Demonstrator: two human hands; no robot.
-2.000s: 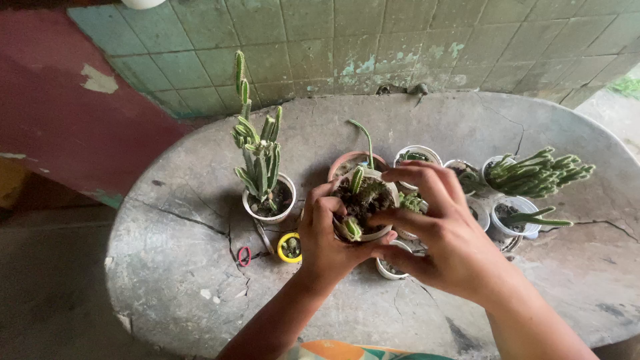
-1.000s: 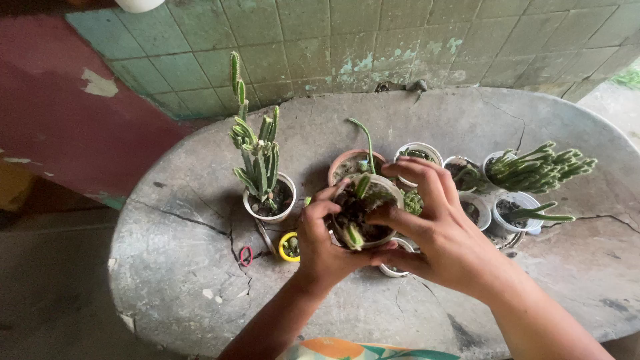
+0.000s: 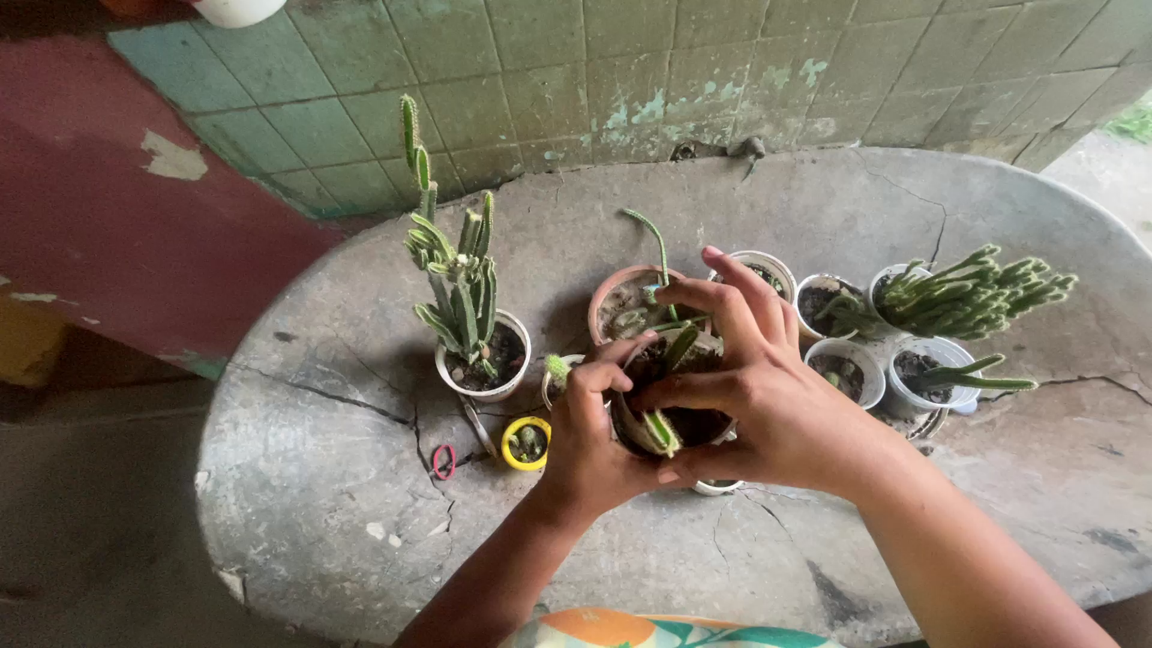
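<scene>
A small pot of dark soil with cactus pieces is held up over the middle of the concrete table. My left hand grips its left side. My right hand spans its right side, with a finger reaching over the soil. One ribbed green cactus piece leans over the near rim, and another stands toward the far side. Behind the held pot is a terracotta pot with a long thin curved stem. My fingers hide much of the held pot's wall.
A tall cactus in a white pot stands left, near a yellow pot, a red ring and a thin stick-like tool. Several white and clear pots, including one with clustered cactus stems, stand right. Cracks run across the concrete tabletop; a tiled wall rises behind.
My right fingers have shifted over the held pot, one now lying across the soil. Both hands stay around the pot. The other pots have not moved.
</scene>
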